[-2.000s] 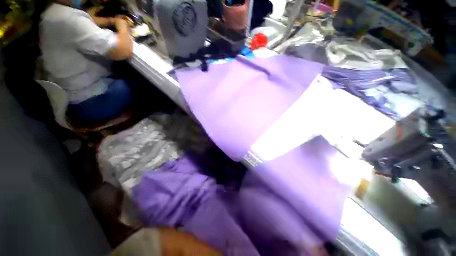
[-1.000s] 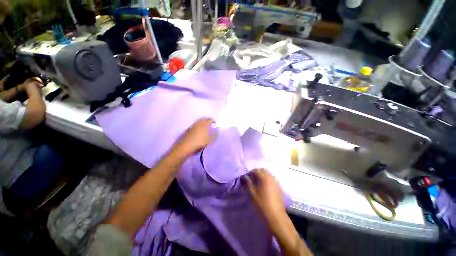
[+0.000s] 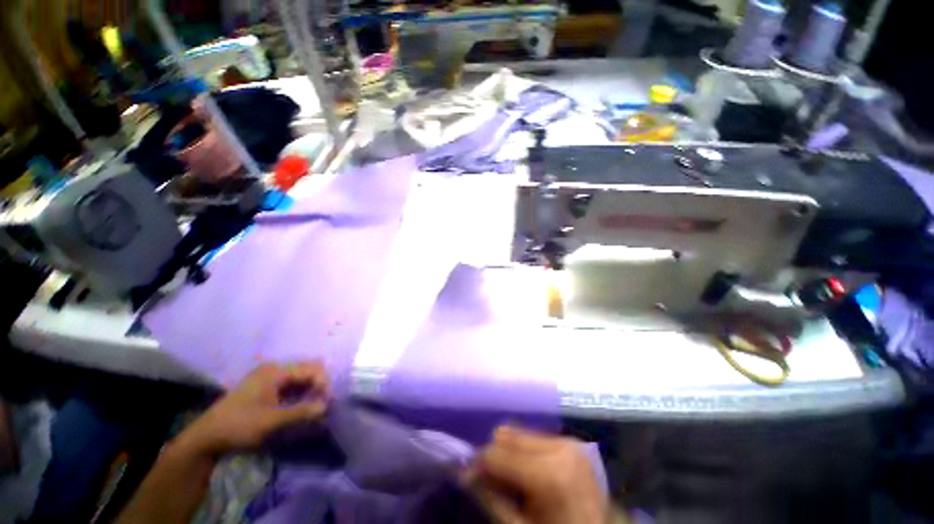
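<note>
Light purple cloth (image 3: 394,450) is stretched between my two hands at the table's front edge, blurred. My left hand (image 3: 271,401) pinches it at the left. My right hand (image 3: 538,473) grips it at the right, partly cut off by the bottom edge. One purple panel (image 3: 466,353) lies on the table and hangs over the ruler-marked edge. A large flared purple panel (image 3: 297,266) lies flat to the left. The white sewing machine (image 3: 655,246) stands to the right, and no cloth is seen under its needle end.
Yellow-handled scissors (image 3: 753,358) lie under the machine arm. Bundled purple and white pieces (image 3: 481,128) and a yellow-capped bottle (image 3: 650,125) are behind. Thread cones (image 3: 758,36) stand at the back right. Another machine (image 3: 113,220) is at the left.
The view has swung right, so the machine shows more centrally. My hands have moved down off the tabletop and now hold the cloth stretched between them near the lap.
</note>
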